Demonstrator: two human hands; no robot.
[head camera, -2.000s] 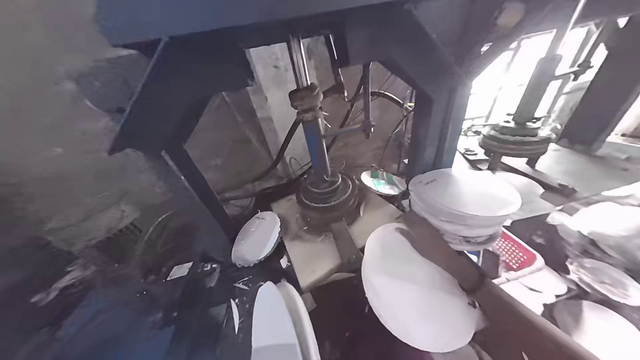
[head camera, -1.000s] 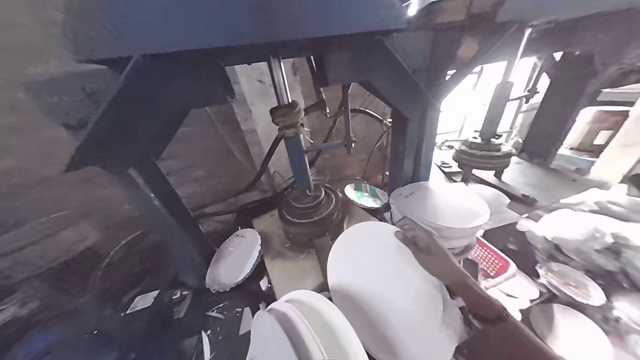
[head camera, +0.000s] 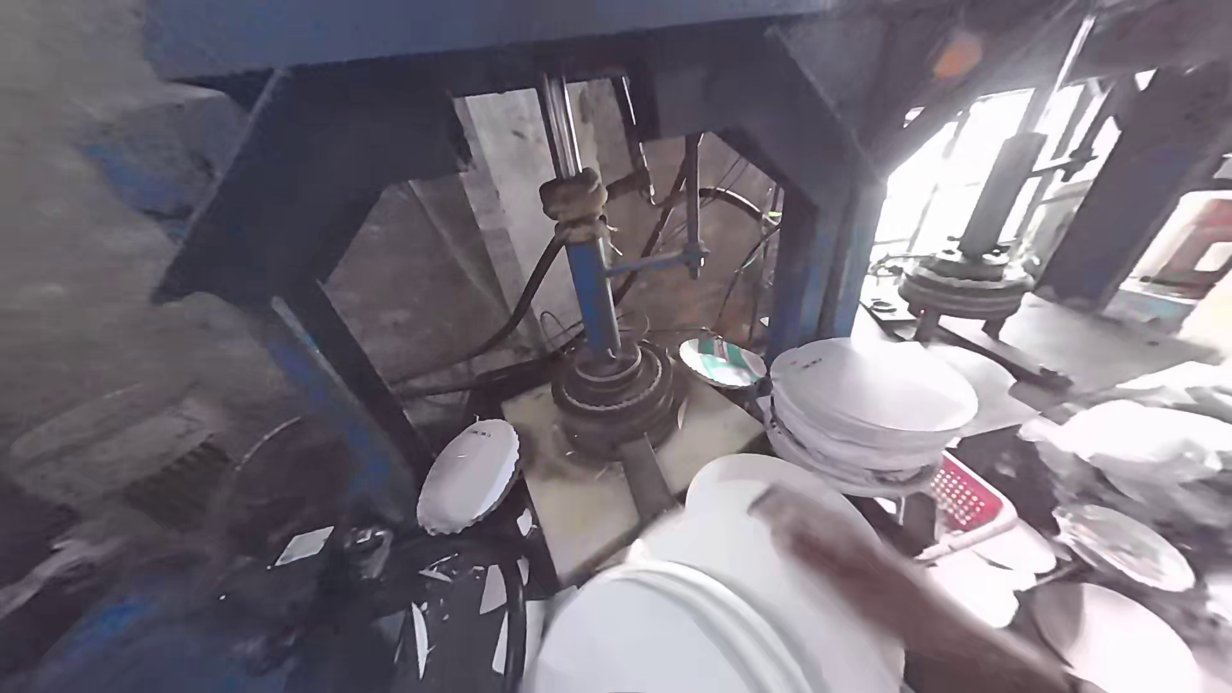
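My right hand, blurred, lies with its fingers on the upper face of a large white round sheet or disc at lower centre; whether it grips the rim I cannot tell. Overlapping that disc on the left is a stack of white discs at the bottom edge. My left hand is not in view. Just beyond stands a press with a round metal die on a pale base plate. White bowl-like plates are stacked right of the die.
A scalloped white plate leans left of the base plate. Behind it on the right is a green-and-white plate. A red perforated basket stands at right, near more white plates. Blue steel posts frame the press; white scraps lie at lower left.
The white discs at the bottom have come together and now overlap more, the left stack lying partly over the right disc. My right hand stays at the right disc.
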